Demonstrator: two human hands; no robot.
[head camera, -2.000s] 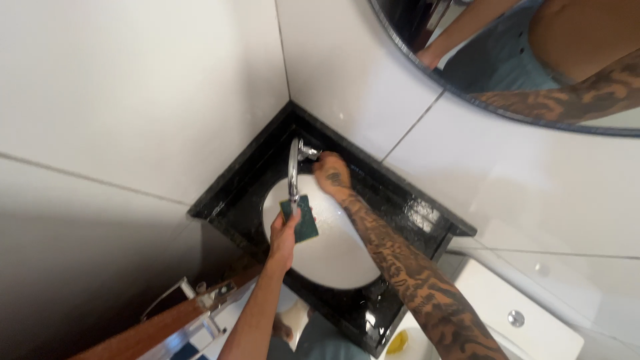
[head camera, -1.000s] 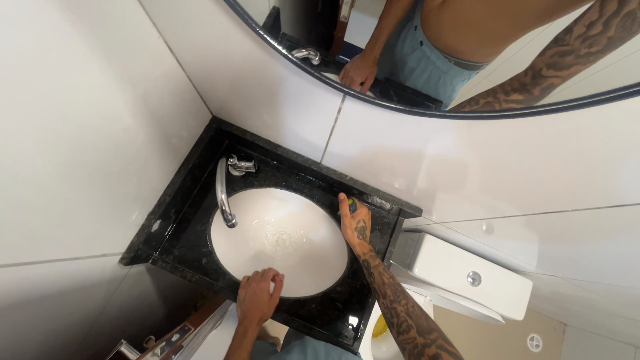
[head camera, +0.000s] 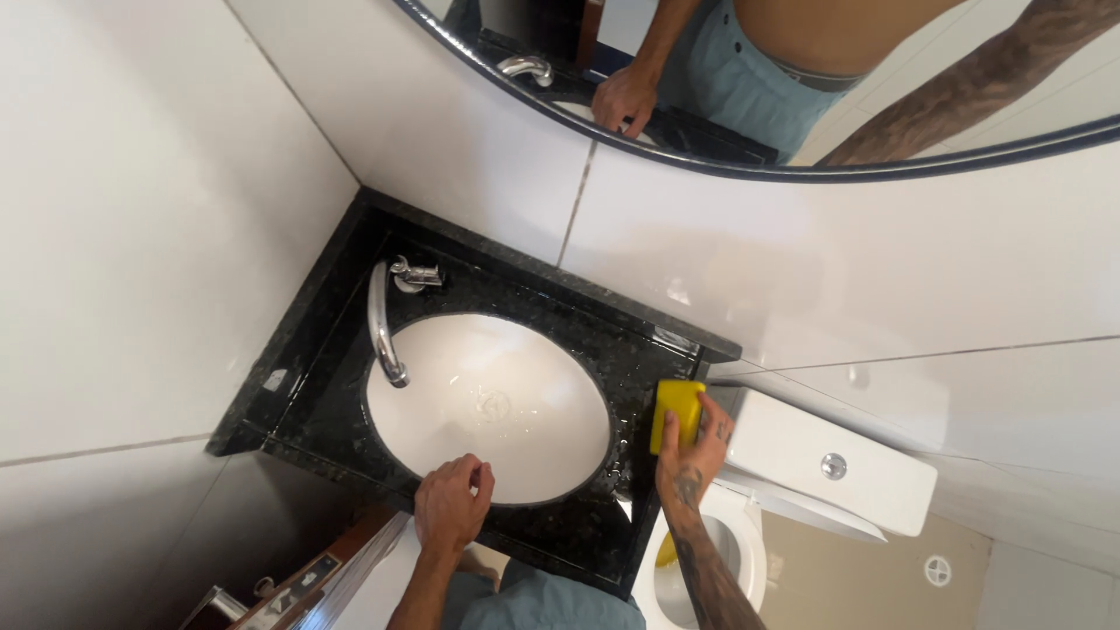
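Note:
My right hand (head camera: 696, 451) grips a yellow sponge (head camera: 676, 416) on the right end of the wet black stone countertop (head camera: 560, 538). Curled over the near edge of the white oval sink (head camera: 525, 437), my left hand (head camera: 455, 500) holds nothing that I can see; its fingers are bent and partly hidden. Water drops lie in the basin around the drain. The chrome faucet (head camera: 381, 324) arches over the basin's left side, with its handle (head camera: 420, 276) beside it. No stream shows at the spout.
A toilet with a white tank (head camera: 831, 464) stands right of the counter, its bowl (head camera: 744, 560) open with something yellow inside. A round-edged mirror (head camera: 787, 171) hangs on the tiled wall above. A wooden door edge (head camera: 297, 582) is at lower left, a floor drain (head camera: 937, 570) at lower right.
My right hand has gone from the faucet handle to the counter's right end. My left hand, which held the sponge green side up under the spout, has moved to the sink's near edge. The sponge now shows yellow.

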